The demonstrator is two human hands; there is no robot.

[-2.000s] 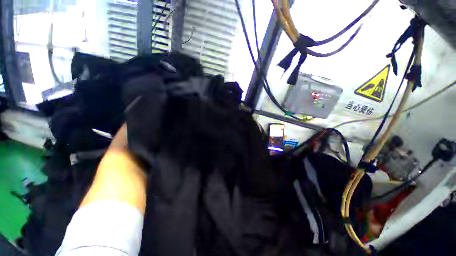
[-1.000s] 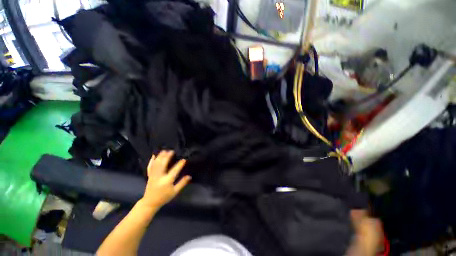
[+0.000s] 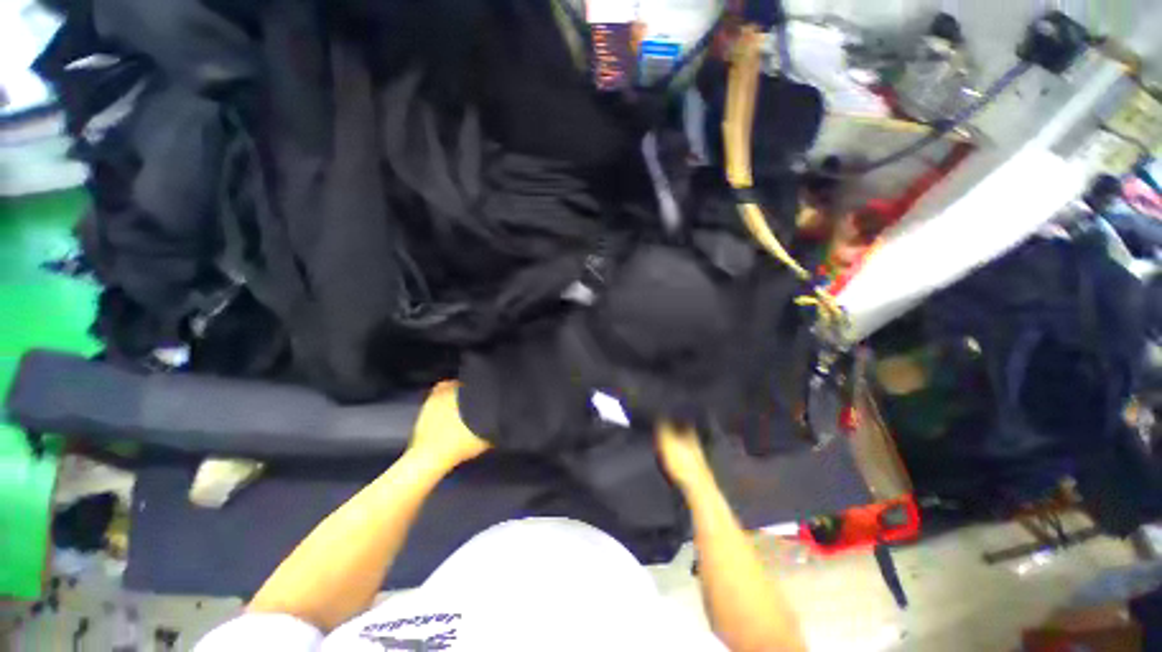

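Observation:
A black garment (image 3: 548, 395) with a small white label (image 3: 610, 408) lies in front of me, over the right end of the padded arm (image 3: 242, 410). My left hand (image 3: 451, 427) holds its left edge, with the fingers partly hidden by the cloth. My right hand (image 3: 681, 448) is at its lower right part, blurred, with the fingertips hidden in the cloth. Whether it holds snips cannot be seen. The flat dark padded table top (image 3: 319, 529) shows below the arm.
A huge heap of black garments (image 3: 293, 166) stands behind the arm. Tan hoses (image 3: 742, 140) hang at centre right. A red thing (image 3: 856, 525) is at the lower right, a beige block (image 3: 224, 480) under the arm, and a green surface (image 3: 38, 293) at left.
The view has tilted down. My left hand has moved from lying open over the padded arm to the garment's edge. My right hand has come in from the far right to the garment.

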